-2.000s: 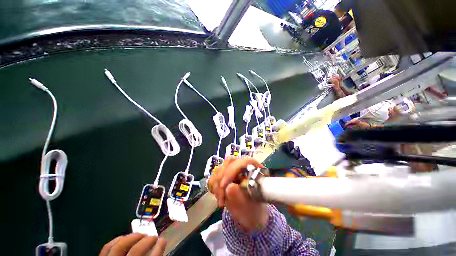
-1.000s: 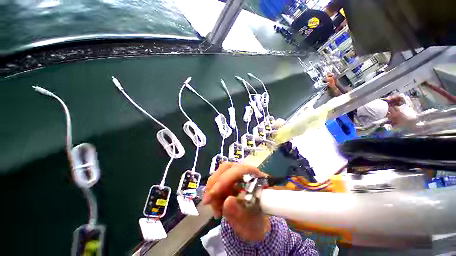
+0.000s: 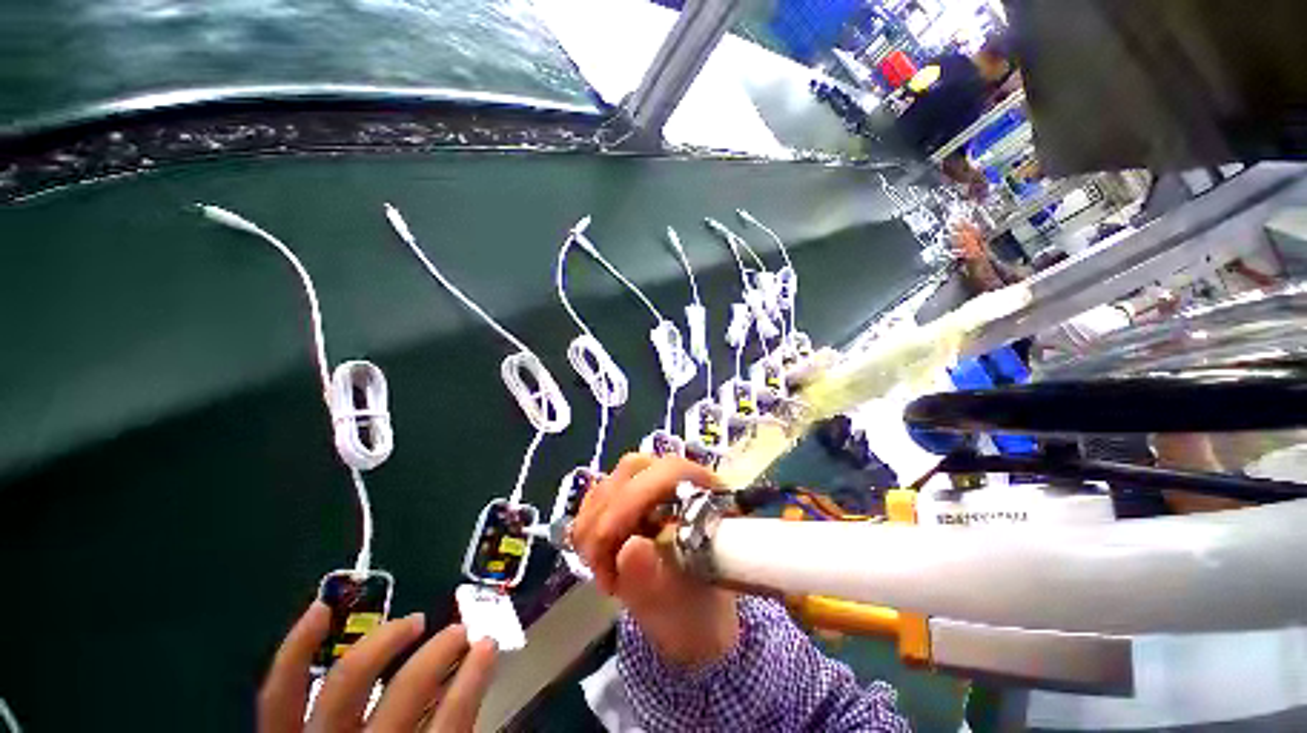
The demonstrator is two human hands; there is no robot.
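My right hand (image 3: 652, 530) is closed around the glue gun, with a metal clamp (image 3: 698, 533) at the white hose (image 3: 1003, 566). The gun's pale tip (image 3: 551, 531) is at the right edge of an open adapter (image 3: 502, 544) with dark and yellow parts. Its white flap (image 3: 492, 616) lies below it. My left hand (image 3: 380, 680) is at the bottom edge, partly cut off, fingers apart around the lower part of another open adapter (image 3: 354, 613). The fingers partly hide this adapter and its flap; contact is unclear. Coiled white cords (image 3: 361, 415) run up from the adapters.
More adapters (image 3: 704, 427) recede in a row on the dark green belt (image 3: 172, 544), along a glue-stained rail (image 3: 860, 372). A black tube (image 3: 1118, 407) and an orange bracket (image 3: 860, 616) are at right. Another person's hand (image 3: 975, 244) is farther along the line.
The adapters and cords have shifted right in view. My left hand, out of view one second ago, is back over the leftmost adapter. The gun tip now shows beside the second adapter.
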